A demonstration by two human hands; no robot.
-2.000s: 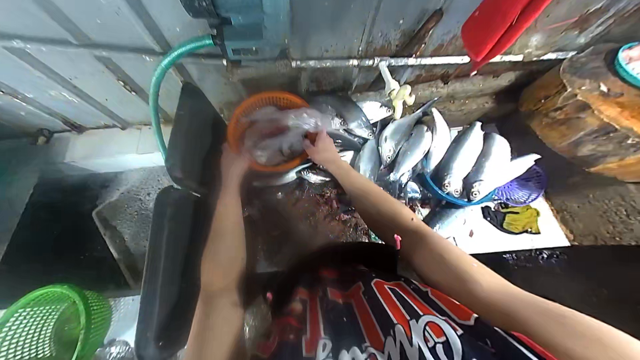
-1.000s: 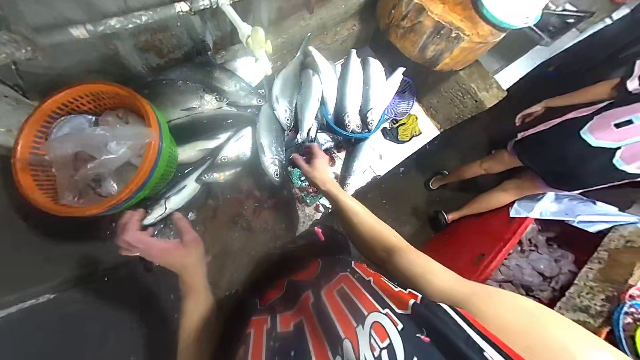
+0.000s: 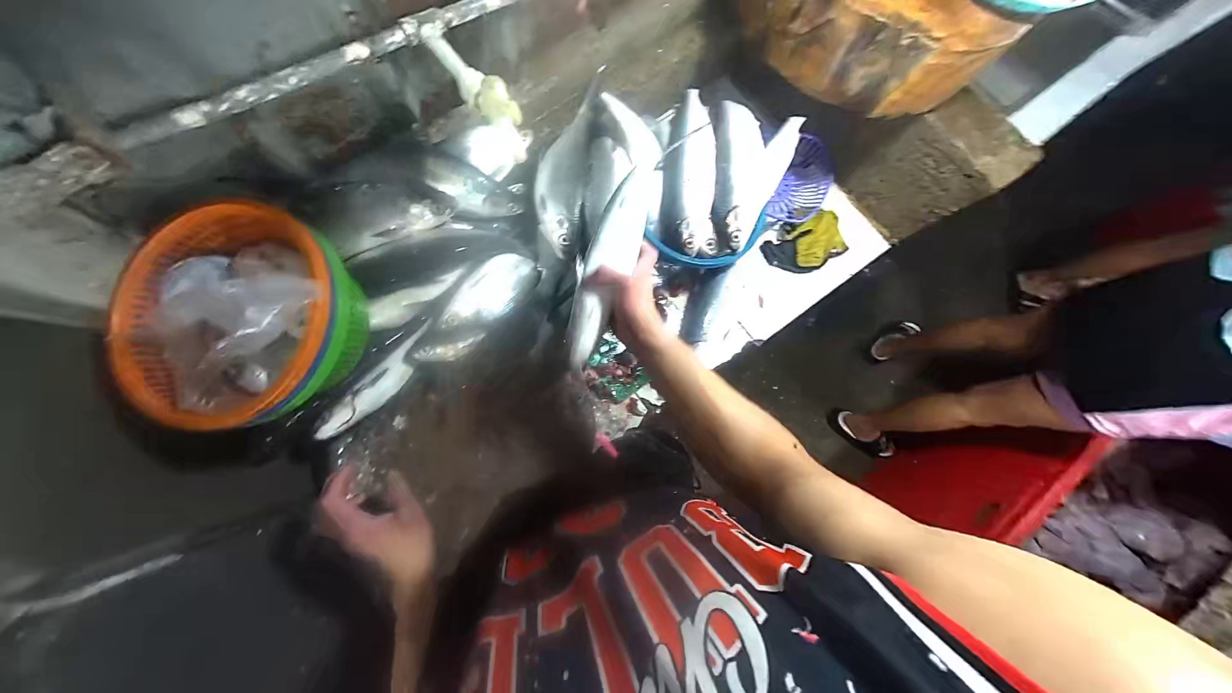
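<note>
Gripped in my right hand [image 3: 630, 298] is a silvery fish [image 3: 621, 226], held lengthwise beside several other whole fish. My left hand [image 3: 380, 525] holds nothing, its fingers apart and curled, just below the tail end of a slim fish [image 3: 371, 395]. More large fish [image 3: 491, 289] lie between the baskets and my right hand. Fish with their heads toward me rest on a blue-rimmed basket [image 3: 707, 260]. An orange plastic basket [image 3: 125, 318], set in a green one [image 3: 351, 322], contains a clear plastic bag [image 3: 241, 308].
A metal pipe with a tap [image 3: 462, 72] runs along the wall. A wooden block [image 3: 881, 48] is at the top right. Behind a purple basket [image 3: 804, 178] and yellow-black plastic [image 3: 818, 241], a person's legs [image 3: 972, 404] stand beside a red container [image 3: 991, 491].
My right hand has taken hold of a fish. The orange basket, between both hands two seconds ago, sits at the left, released. My left hand has moved away from the slim fish.
</note>
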